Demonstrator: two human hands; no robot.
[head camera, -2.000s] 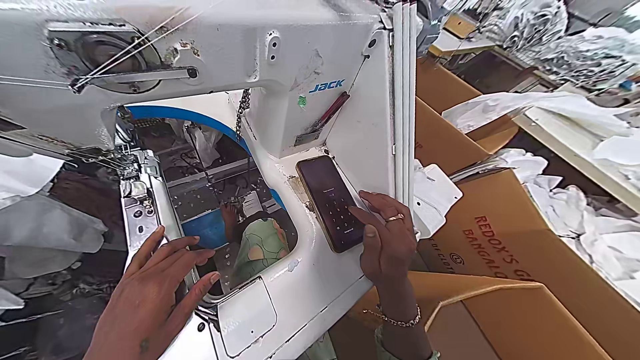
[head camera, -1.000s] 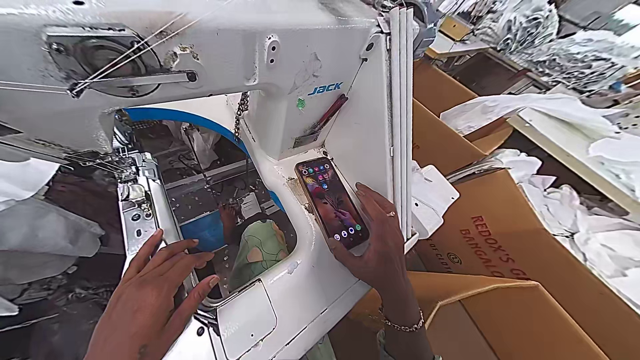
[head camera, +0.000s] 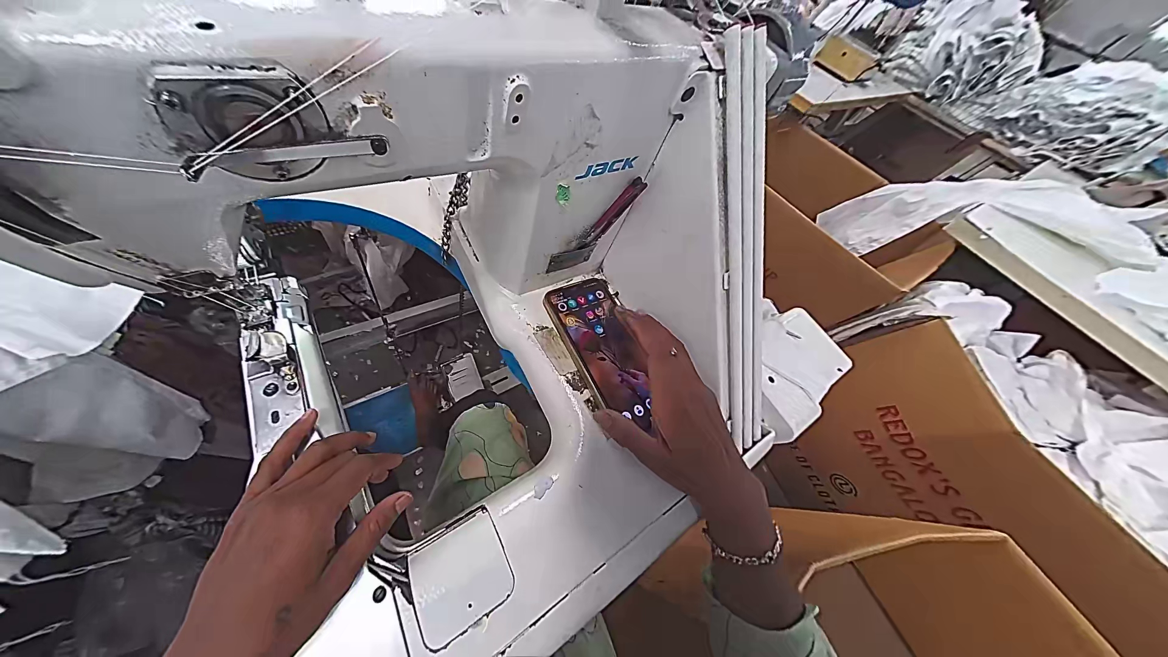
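A white Jack industrial sewing machine (head camera: 438, 100) fills the left and middle of the view. On its bed, against the upright, lies a smartphone (head camera: 607, 351) with a lit screen of app icons. My right hand (head camera: 671, 411) grips the phone by its lower right side, thumb at the bottom edge and fingers along the far side. Spread over the narrow bed arm (head camera: 315, 365), my left hand (head camera: 315, 520) holds nothing, its fingers apart. A small tool with a dark red handle (head camera: 616, 210) rests slantwise against the machine's upright.
Open cardboard boxes (head camera: 922, 438) stand right of the machine. White cloth (head camera: 1049, 392) lies heaped beyond them, and more white fabric (head camera: 73, 365) hangs at the left. Taut threads (head camera: 292, 105) cross the machine head. A metal chain (head camera: 453, 214) hangs by the machine's opening.
My right hand has shifted from a finger over the screen to a grip at the phone's lower side. The screen has changed from a dark display to app icons. My left hand stays about where it was.
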